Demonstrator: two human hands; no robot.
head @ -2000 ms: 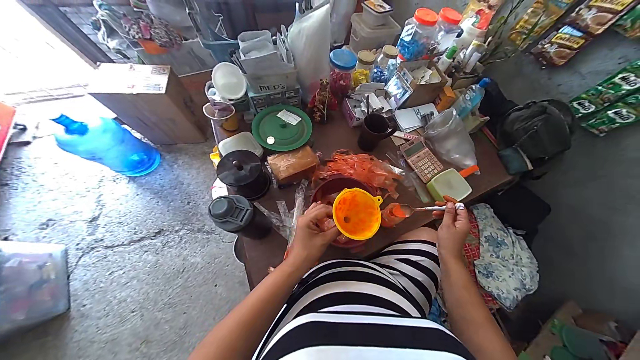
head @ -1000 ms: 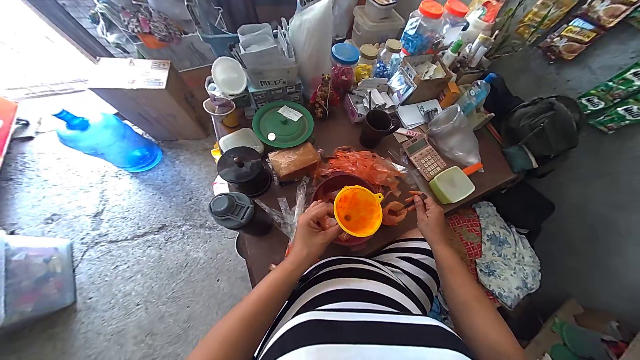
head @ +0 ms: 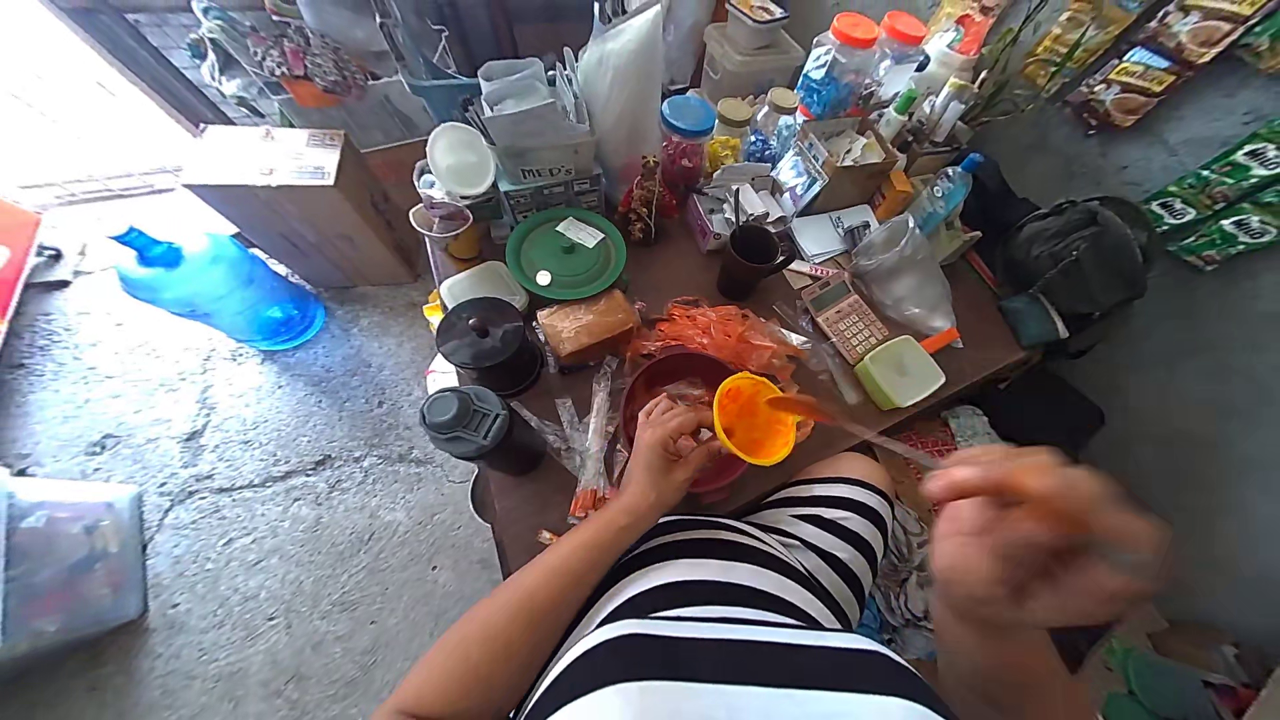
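My left hand grips the edge of a yellow plastic funnel, orange-stained inside, over a dark red bowl. My right hand, blurred, is shut on the handle of a spoon; its orange-coated end is at the funnel's right rim. Behind the bowl lies a heap of orange plastic bags. Left of the bowl are narrow clear plastic packets, some with orange contents at the lower end. What lies in the bowl is mostly hidden by my hand and the funnel.
Around the bowl stand a black tumbler, a black lidded pot, a brown block, a green lid, a dark mug, a calculator and a pale green container. Jars stand at the back.
My right hand has moved right and down, nearer the camera, and the spoon's end is now at the funnel's rim. My left hand keeps hold of the funnel over the bowl.
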